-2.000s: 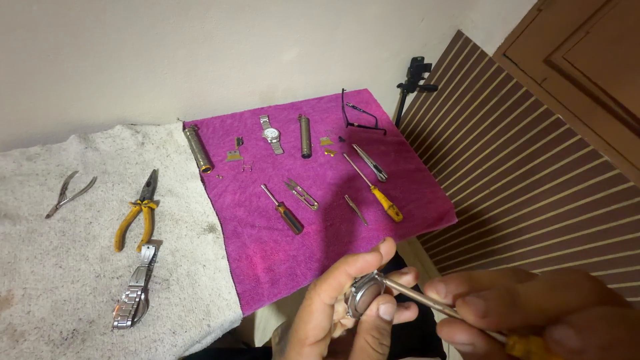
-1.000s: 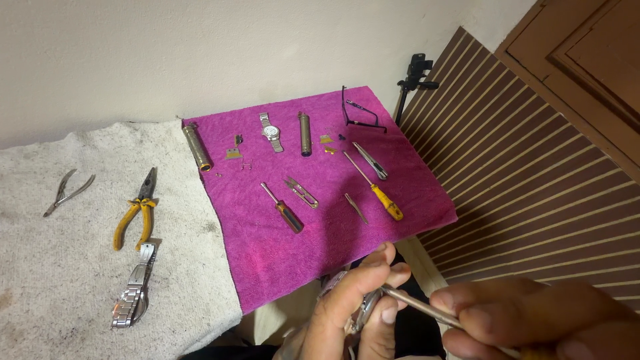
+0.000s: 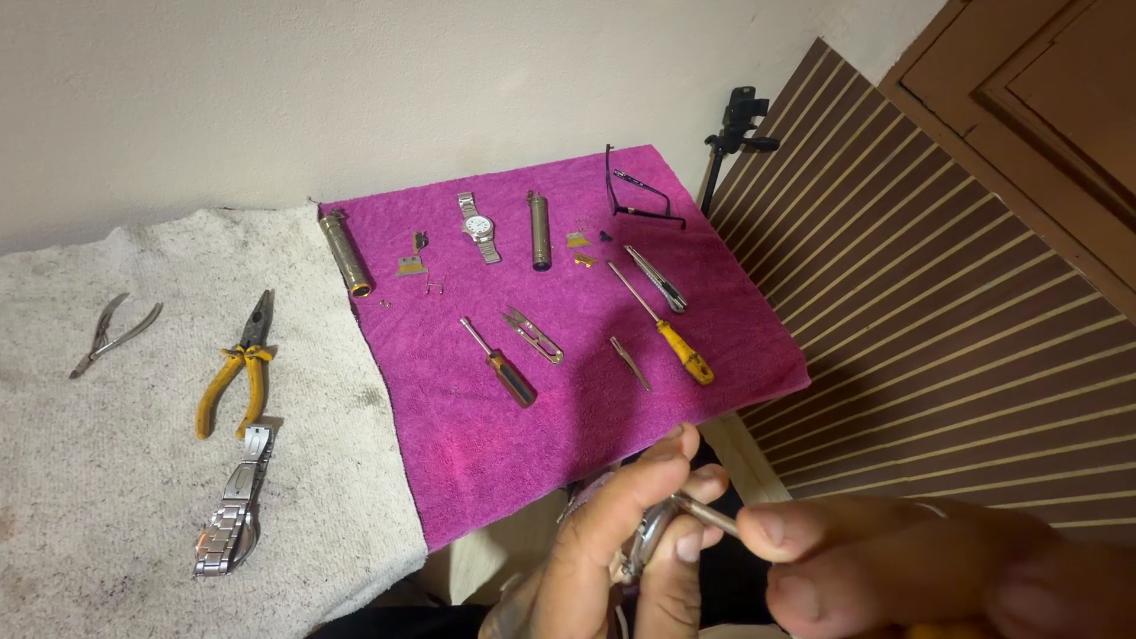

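Below the near edge of the magenta towel, my left hand [image 3: 612,541] grips a round metal watch case [image 3: 652,532] between thumb and fingers. My right hand [image 3: 896,559] holds a screwdriver by its metal shaft [image 3: 710,515], whose tip meets the rim of the watch case; my fingers mostly hide the handle. The exact contact point is partly hidden. On the towel above the hands lie tweezers [image 3: 630,364], a yellow-handled screwdriver [image 3: 683,351], a dark-handled screwdriver [image 3: 510,377] and thread snips [image 3: 532,335].
The magenta towel [image 3: 497,461] also bears a wristwatch [image 3: 479,228], two metal trimmer bodies [image 3: 540,232] [image 3: 344,255], small parts, a utility knife [image 3: 657,280] and a glasses frame [image 3: 643,213]. On the whitish cloth [image 3: 133,461] lie pliers [image 3: 253,346], nippers [image 3: 105,342] and a steel-band watch [image 3: 232,524].
The watch case has tilted in my left hand, so less of its flat face shows than two seconds ago. The screwdriver remains against its rim. The items on the cloths have not moved.
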